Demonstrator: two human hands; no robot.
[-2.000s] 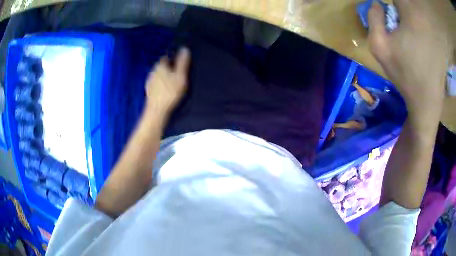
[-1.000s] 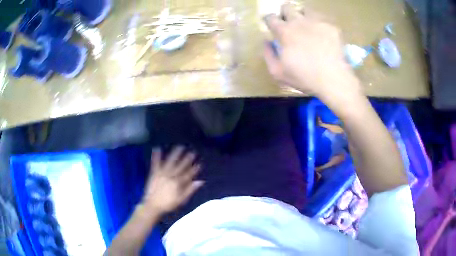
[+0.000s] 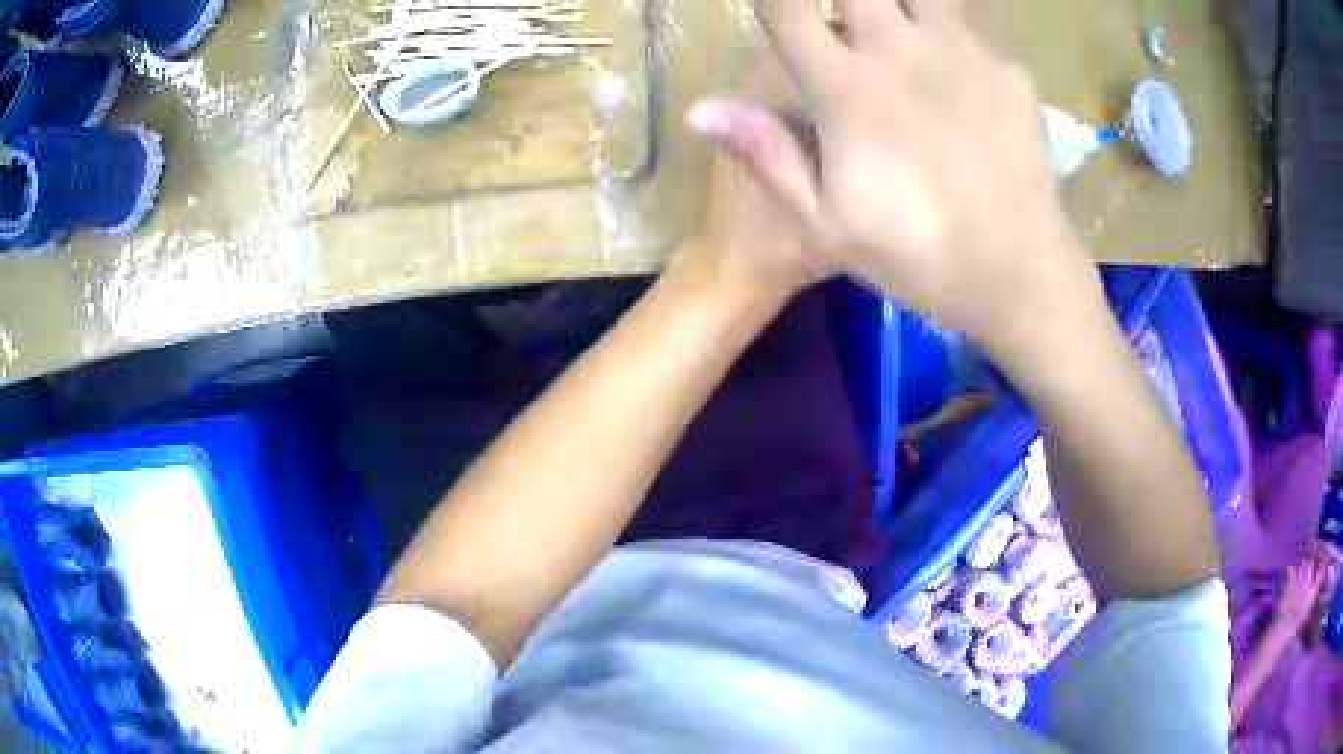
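My right hand (image 3: 921, 170) is over the table, back up, thumb stretched out to the left, and the fingertips are cut off by the top edge. My left hand (image 3: 751, 206) is beside and partly under it, its fingers hidden. Whether anything is between or under the hands cannot be seen. Blue fabric boot-like pieces with white fluffy edges (image 3: 96, 177) are at the table's upper left. Pale applicator sticks (image 3: 494, 33) lie around and over a small glue dish (image 3: 429, 92).
A white bottle with a blue tip (image 3: 1066, 142) and a round pale disc (image 3: 1159, 127) are on the tabletop (image 3: 530, 236), at right. Blue totes stand below: left (image 3: 221, 486) with blue tubes (image 3: 103, 633), right (image 3: 1211, 413) with white rings (image 3: 987, 597) and orange parts. A person's hand (image 3: 1301, 589) shows at right.
My left hand has risen from over my lap to the table and met my right hand. The blue bit seen by my right hand is now out of sight. The view has shifted.
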